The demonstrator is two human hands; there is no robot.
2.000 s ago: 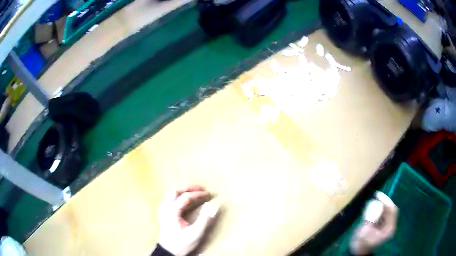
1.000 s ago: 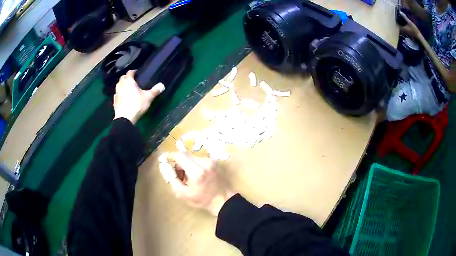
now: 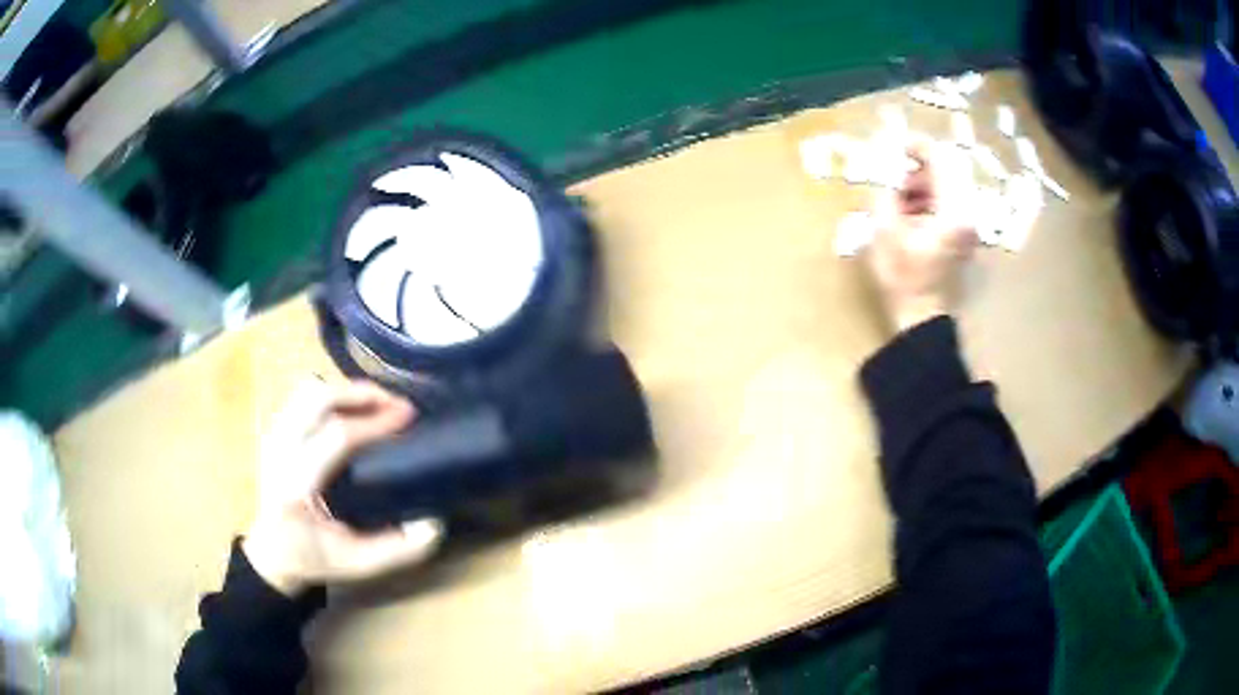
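A black fan (image 3: pixel 544 407) is on the tan bench in front of me, its round head toward the belt and its block-shaped base toward me. White blades (image 3: pixel 449 251) show inside the round rim. My left hand (image 3: pixel 333 482) grips the left end of the base, with fingers above and thumb below. My right hand (image 3: pixel 924 245) is at the pile of loose white strips (image 3: pixel 999 204) on the right. It is blurred, and I cannot tell whether its fingers hold a strip.
Two black fans (image 3: pixel 1175 251) stand at the far right. The green belt (image 3: pixel 679 61) runs behind the bench, with a dark unit (image 3: pixel 204 156) at left. A grey bar crosses the upper left. A whitish bag (image 3: pixel 27 530), green crate (image 3: pixel 1114 584) and red plastic item (image 3: pixel 1196 496) lie around.
My left hand has brought the fan from the belt onto the bench. My right hand is still by the strips, now with the forearm stretched out to the right. The view has turned.
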